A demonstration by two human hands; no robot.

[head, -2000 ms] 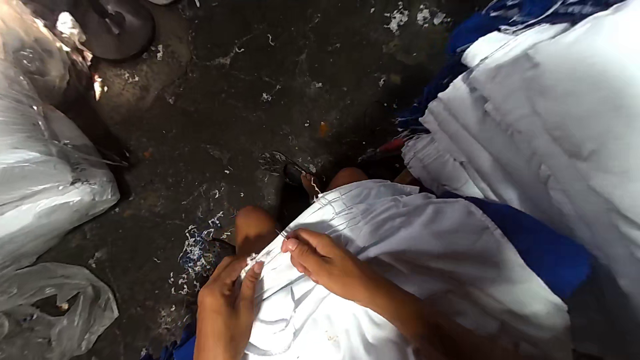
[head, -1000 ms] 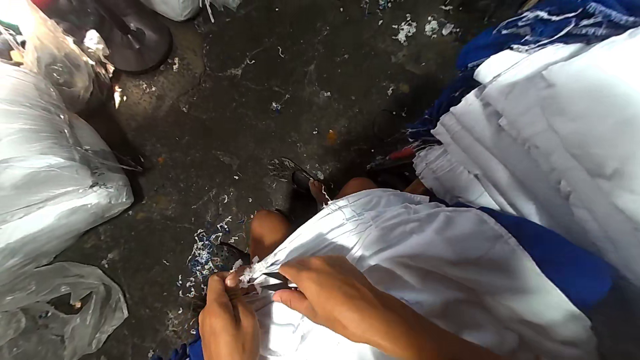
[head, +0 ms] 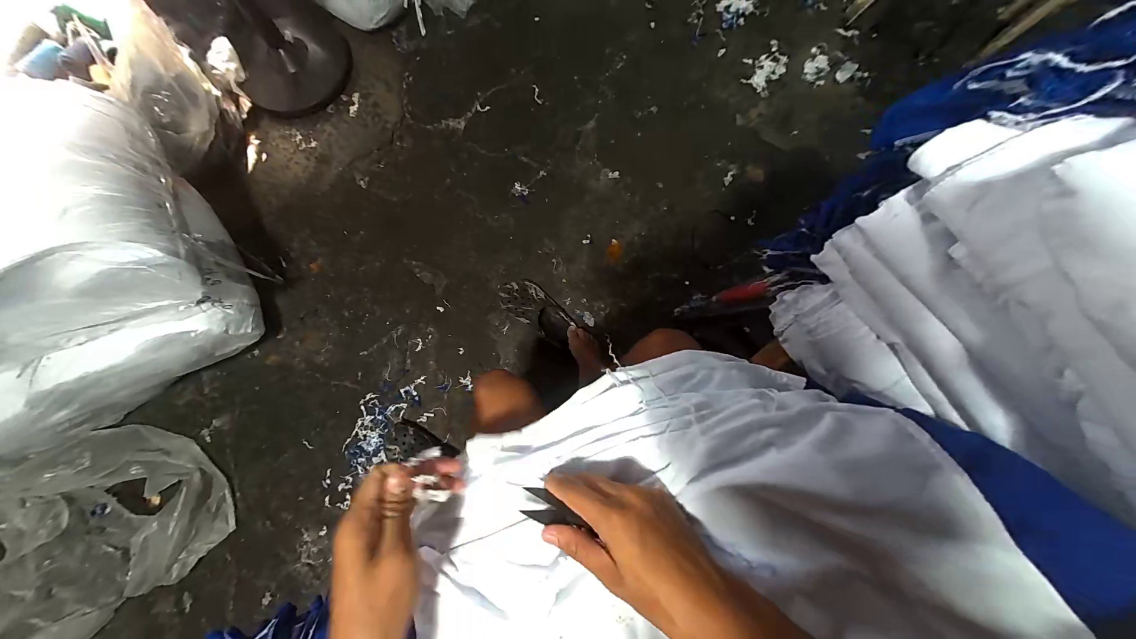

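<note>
White cloth (head: 754,444) with gathered folds lies over my lap. My right hand (head: 621,541) is closed around small dark thread snips (head: 555,508), whose two blades stand apart and point left above the cloth. To the left, at the cloth's edge, my left hand (head: 382,524) pinches a small tuft of white thread scraps (head: 432,482); its fingertips are blurred. A loose thread hangs from the cloth's upper edge near my knees.
White fabric pieces (head: 976,284) are stacked at the right over blue cloth (head: 1003,497). Filled plastic bags (head: 115,293) stand at the left, above a crumpled clear bag (head: 177,532). Thread scraps (head: 377,435) litter the dark floor. A round dark base (head: 297,67) is at the upper left.
My hands have moved apart. The left one has shifted away from the cloth's edge with the scraps, while the snips, close beside it one second ago, are now farther right.
</note>
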